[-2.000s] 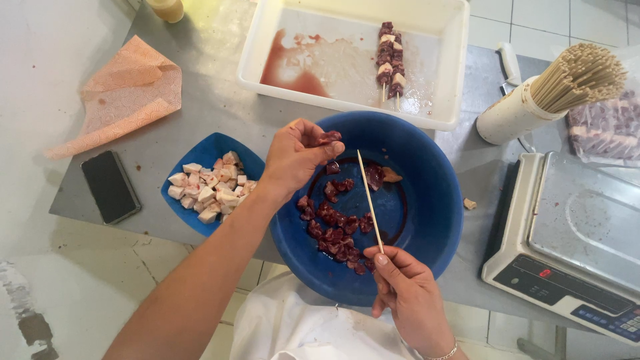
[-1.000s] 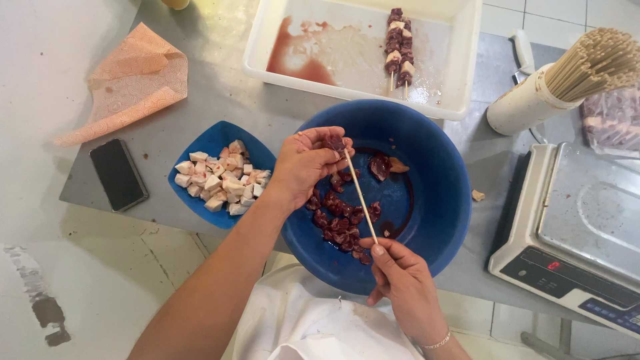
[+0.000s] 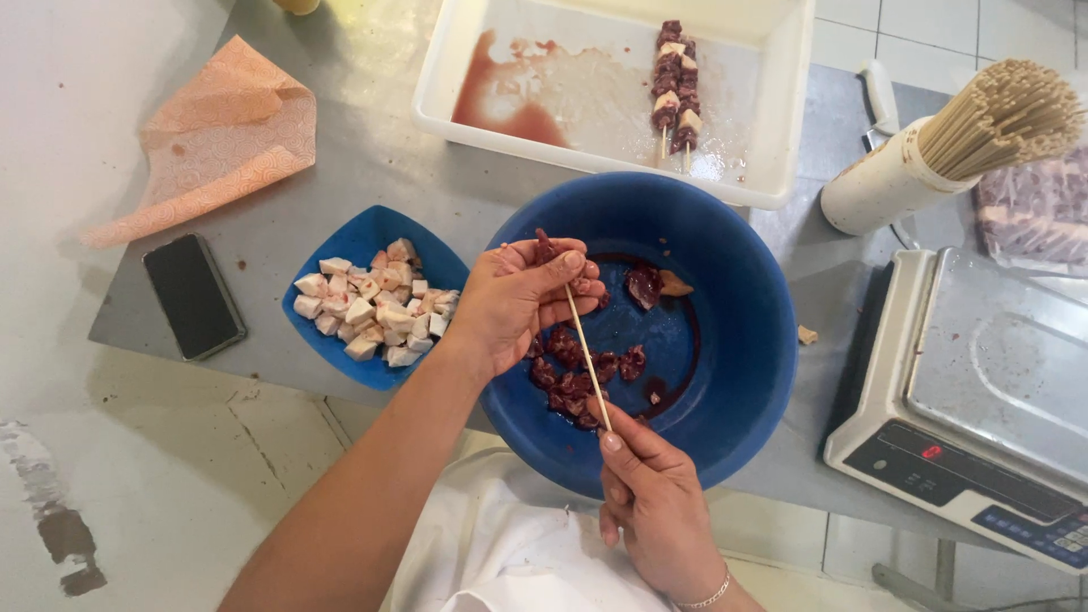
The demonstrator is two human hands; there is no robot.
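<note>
My left hand (image 3: 523,302) holds a piece of dark red meat (image 3: 546,248) over the blue plastic basin (image 3: 752,340). My right hand (image 3: 642,489) grips the lower part of a wooden skewer (image 3: 586,353), whose upper end meets the meat at my left fingers; whether it is pierced through is hidden. Chunks of dark red meat (image 3: 569,391) lie in the basin with bloody liquid. Left of it, a blue dish (image 3: 327,353) holds pale cubes (image 3: 374,310), which look like fat. Behind the basin, two loaded skewers (image 3: 677,89) lie in a white plastic tray (image 3: 586,157).
A holder (image 3: 875,183) full of wooden skewers (image 3: 1003,119), a knife (image 3: 880,98) and a digital scale (image 3: 884,374) are on the right. Bagged meat (image 3: 1033,208) lies behind the scale. A phone (image 3: 194,297) and an orange patterned paper sheet (image 3: 229,127) are at the left.
The left hand has brought its meat to the skewer's upper end, which stood apart from it two seconds ago. The right hand still grips the skewer's lower part.
</note>
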